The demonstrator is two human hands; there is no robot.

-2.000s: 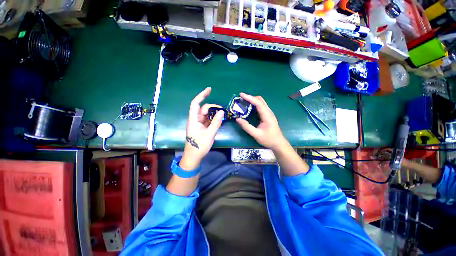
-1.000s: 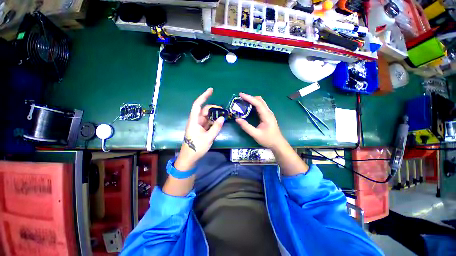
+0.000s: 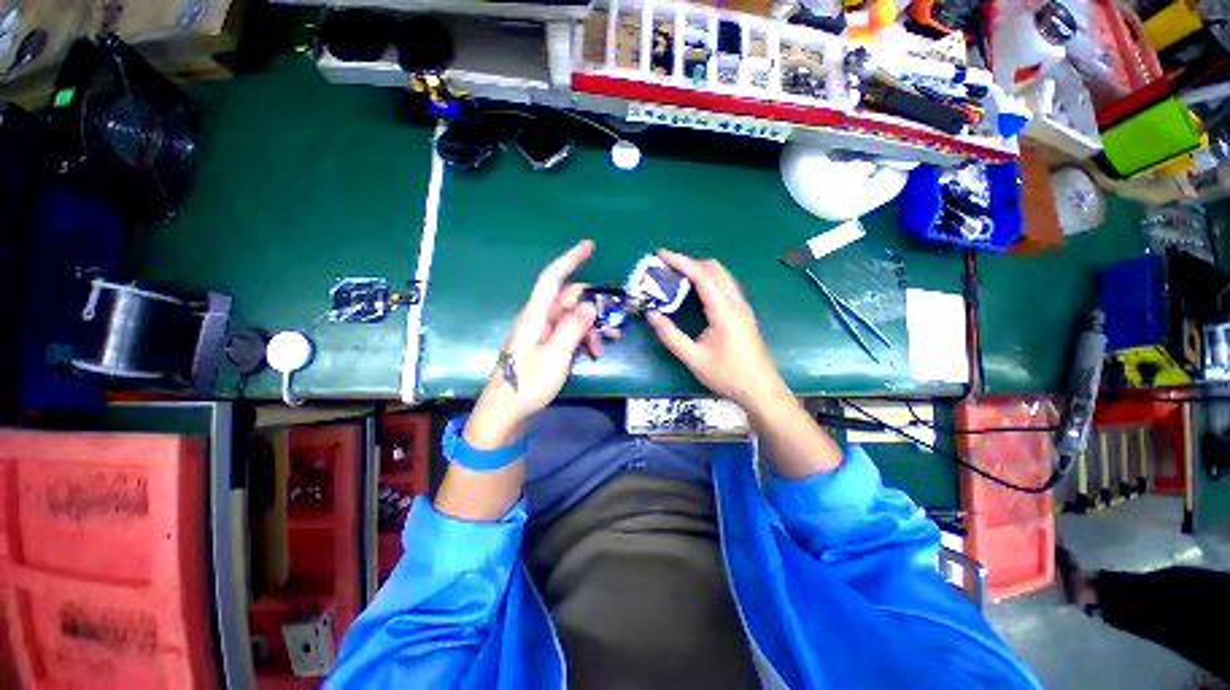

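My right hand [image 3: 715,334] holds the round, silver-rimmed watch case [image 3: 658,286] between thumb and fingers above the green mat. My left hand [image 3: 545,337] holds a small dark display module [image 3: 607,313] with bluish glints, just left of the case. The two pieces are side by side; whether they touch or are joined is too small to tell. My left fingers partly cover the module.
Tweezers [image 3: 850,317], a small brush or scraper [image 3: 824,244] and a white paper [image 3: 936,337] lie at right. A blue bin [image 3: 962,208] and a compartment organizer [image 3: 796,105] stand behind. A silver-grey spool [image 3: 135,330] is at left. Part of another person [image 3: 1147,607] shows at lower right.
The case has tilted and moved slightly right in my right hand. The module has turned and shifted slightly right in my left hand. The other person's arm at right has gone; a dark-clothed part shows lower.
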